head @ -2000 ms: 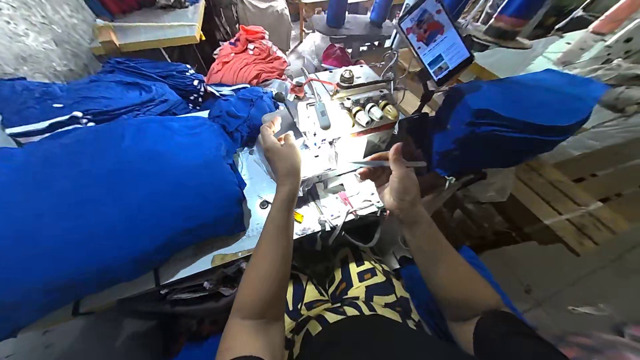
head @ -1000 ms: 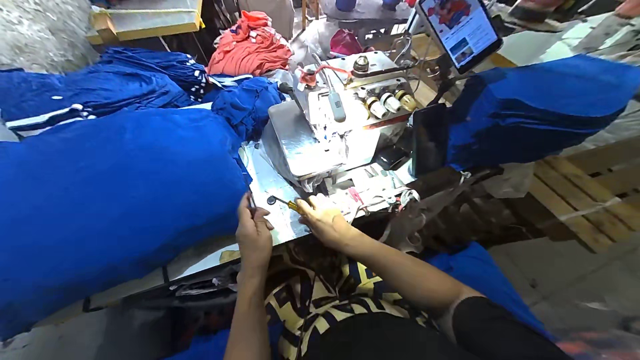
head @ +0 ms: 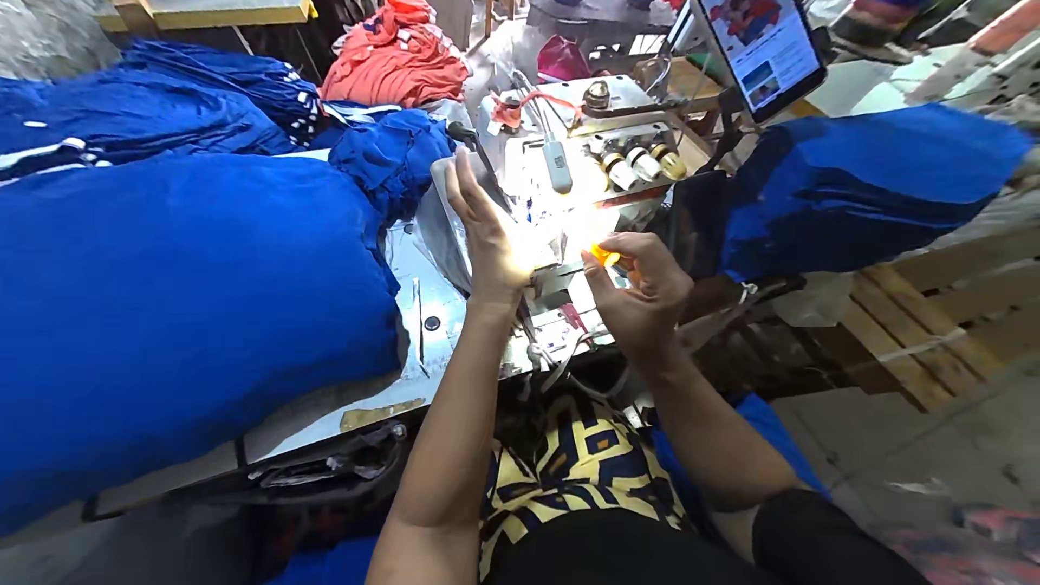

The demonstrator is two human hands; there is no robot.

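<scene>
An overlock sewing machine stands in front of me, its needle area washed out by a bright lamp. My left hand is raised at the machine's left side, fingers extended, with nothing visible in it. At the front right of the needle area, my right hand pinches a small orange-yellow tool between thumb and fingers; glare hides the tool's far end. Thread tension knobs sit above and behind the right hand. A small black round thing lies on the table left of my left forearm.
A large blue fabric bundle covers the table's left side. Blue cut fabric is stacked at right, beside a phone on a holder. Coral fabric is piled behind. A wooden pallet lies on the floor at right.
Both hands have moved from the table's front edge up to the machine. The orange-yellow tool, near the table surface one second ago, is now raised at the needle area.
</scene>
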